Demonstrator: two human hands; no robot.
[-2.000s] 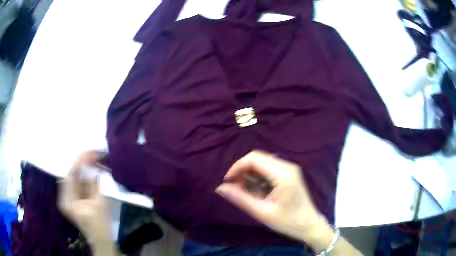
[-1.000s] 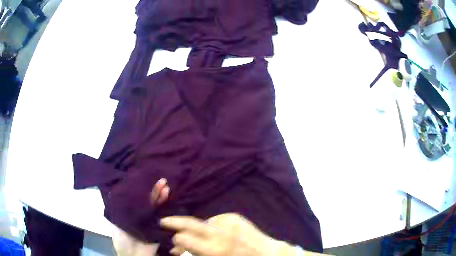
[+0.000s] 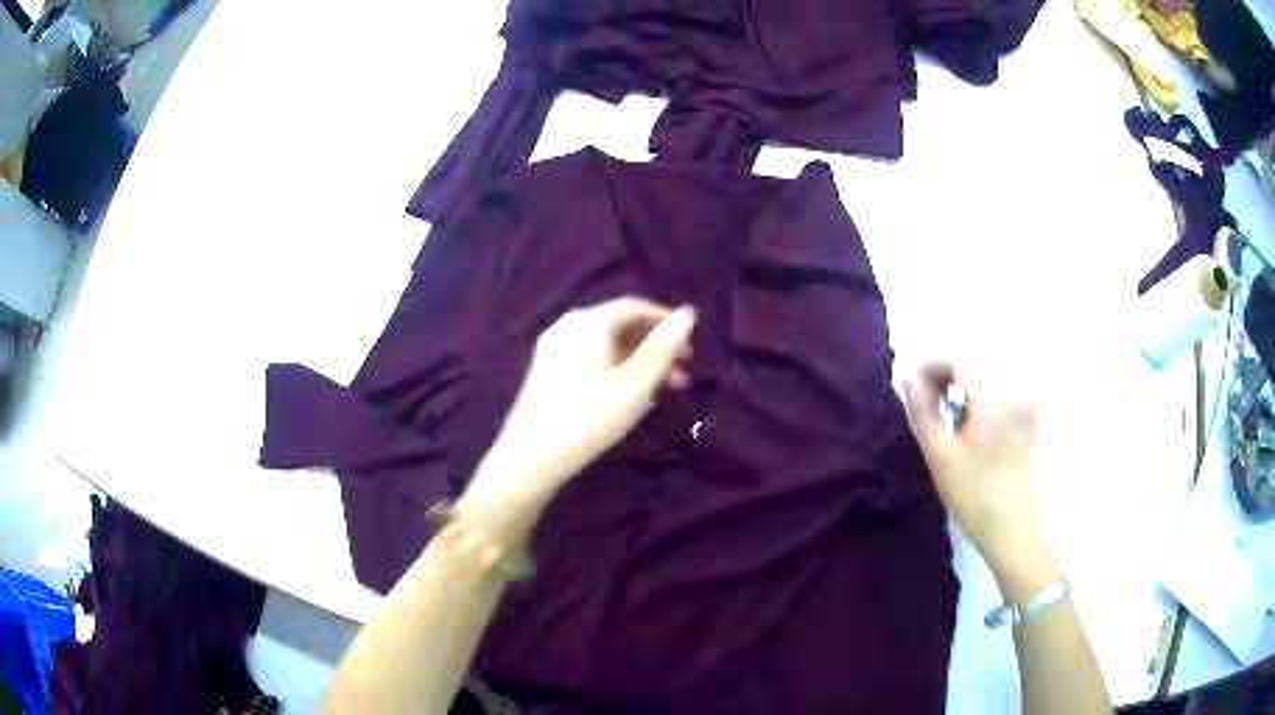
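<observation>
The purple top (image 3: 825, 559) lies in front of me on the white table, its body creased, one sleeve end (image 3: 301, 416) sticking out at the left. Only a small bright bit of the metal ornament (image 3: 696, 430) shows near its middle. My left hand (image 3: 650, 349) is over the neckline, thumb and fingers curled close together. Whether it pinches fabric or thread cannot be told. My right hand (image 3: 944, 398) is at the top's right edge, fingers curled round a small shiny metal piece that looks like the thread snips, mostly hidden in the hand.
Other purple tops (image 3: 727, 63) lie at the far side of the white table (image 3: 238, 252). A thread cone (image 3: 1182, 310), purple scraps (image 3: 1189, 182) and yellow cloth (image 3: 1130, 49) are at the right. A purple pile (image 3: 168, 608) and a blue crate (image 3: 31, 622) are low at the left.
Both hands have moved up and right from the lower part of the top, and are now apart. The top's right side is less slanted, and the ornament's bright bit now shows.
</observation>
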